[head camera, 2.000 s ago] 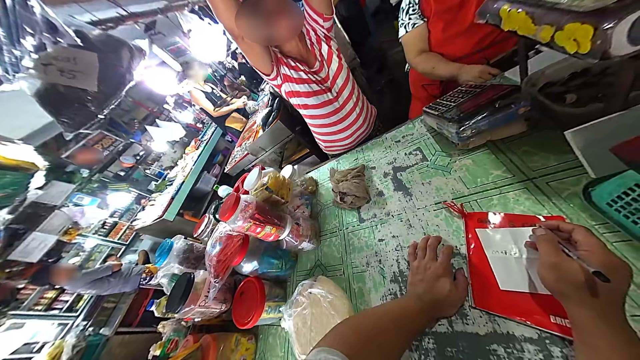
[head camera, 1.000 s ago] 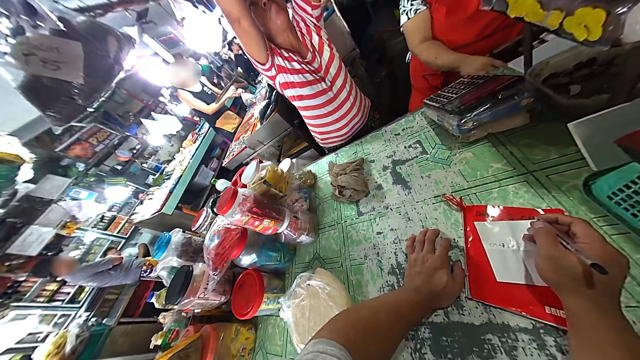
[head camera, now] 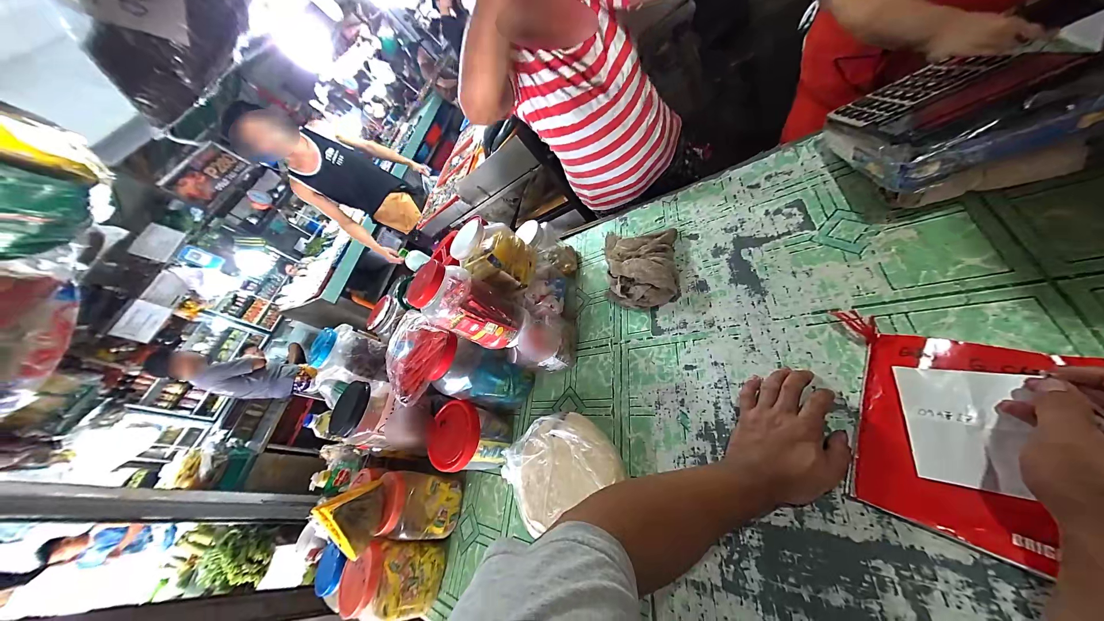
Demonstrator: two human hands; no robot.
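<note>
My left hand (head camera: 787,438) rests palm down on the worn green patterned tabletop (head camera: 690,388), fingers apart, nothing in it. Just right of it lies a red folder (head camera: 897,492) with a tassel at its upper left corner. On the folder is a white slip of paper (head camera: 949,431) that bears handwriting. My right hand (head camera: 1056,423) is over the slip's right side, at the frame's edge, with fingers bent together; the pen seen earlier is hard to make out now. A crumpled brown cloth (head camera: 642,267) lies farther back on the table.
Lidded plastic jars (head camera: 455,435) crowd the table's left side, beside a clear bag with pale round contents (head camera: 565,470). A calculator (head camera: 914,90) lies on a plastic-wrapped stack (head camera: 957,147) at the back right. Beyond the table are a person in a striped top (head camera: 604,103) and one in red (head camera: 828,78).
The view has swung left, putting my right hand at the frame's edge. My left hand remains flat on the table. The pen, plain in my right hand before, is no longer clearly visible.
</note>
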